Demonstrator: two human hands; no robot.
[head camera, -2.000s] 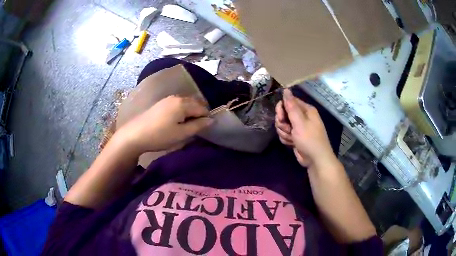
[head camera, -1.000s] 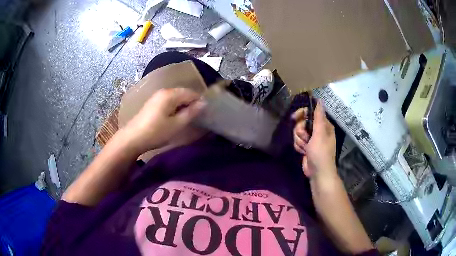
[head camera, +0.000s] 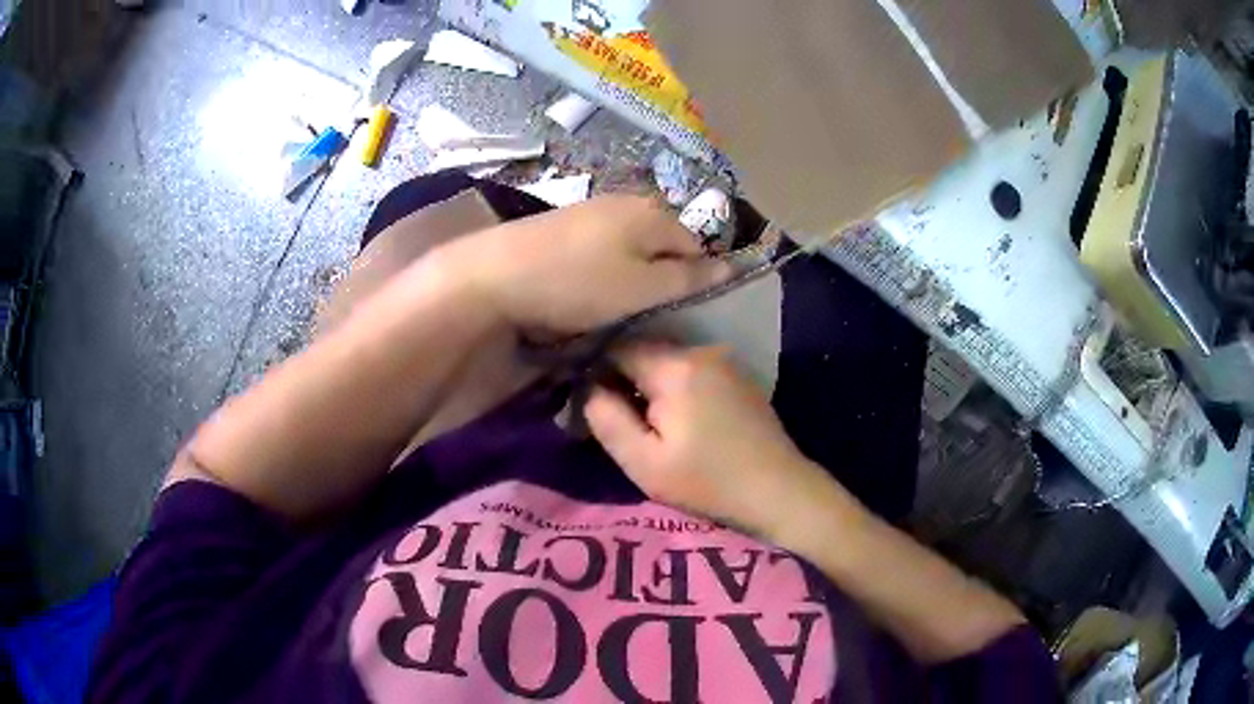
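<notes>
My left hand (head camera: 598, 268) reaches across the lap and grips a brown panel (head camera: 740, 327) along its long edge, its greyer side showing. My right hand (head camera: 695, 420) is just below, fingers curled at the near end of that edge. A small dark tool, apparently thread snips (head camera: 589, 385), shows only in part at its fingertips. The meeting point of tool and panel is hidden by the fingers. Another brown panel (head camera: 433, 231) lies on the left thigh, mostly under my left forearm. More brown panels (head camera: 825, 117) lie on the table, a narrow pale gap between them.
The white machine table (head camera: 949, 255) runs diagonally at the right, its front edge close to the held panel. A cream and metallic sewing machine (head camera: 1121, 206) stands on it. White scraps (head camera: 468, 52), a yellow piece (head camera: 377, 135) and a blue piece (head camera: 316, 158) lie on the floor.
My left hand has moved right and forward with the panel, which was blurred in motion a second ago. My right hand has moved left from the table edge to the panel. The view has shifted slightly.
</notes>
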